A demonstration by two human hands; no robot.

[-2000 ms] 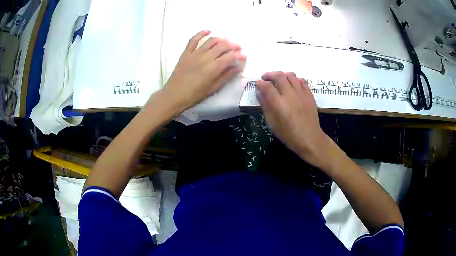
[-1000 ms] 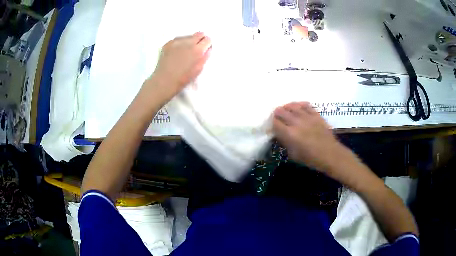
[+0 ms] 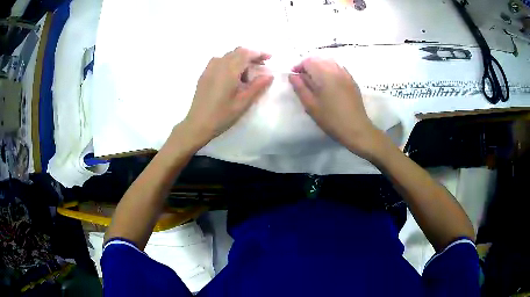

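Observation:
A white fabric piece (image 3: 290, 142) lies on the white table under both hands, and its lower edge hangs over the table's front edge. Its upper part blends into the table. My left hand (image 3: 229, 87) is at the fabric's left part, thumb and fingers curled towards each other at its upper area. My right hand (image 3: 334, 98) is close to the right of it, fingertips bent down and pinched on the fabric. The two hands are a small gap apart.
Black shears (image 3: 494, 81) lie at the right, with grey thread snips (image 3: 446, 54) left of them. The printed tape rule (image 3: 433, 91) runs along the front. White cloth (image 3: 70, 139) hangs at the left; a white stack (image 3: 180, 255) sits below by a yellow tube (image 3: 93, 217).
The fabric has gone from raised and folded between the hands to spread over the table's front edge. Both hands have come closer together, the right one moving up.

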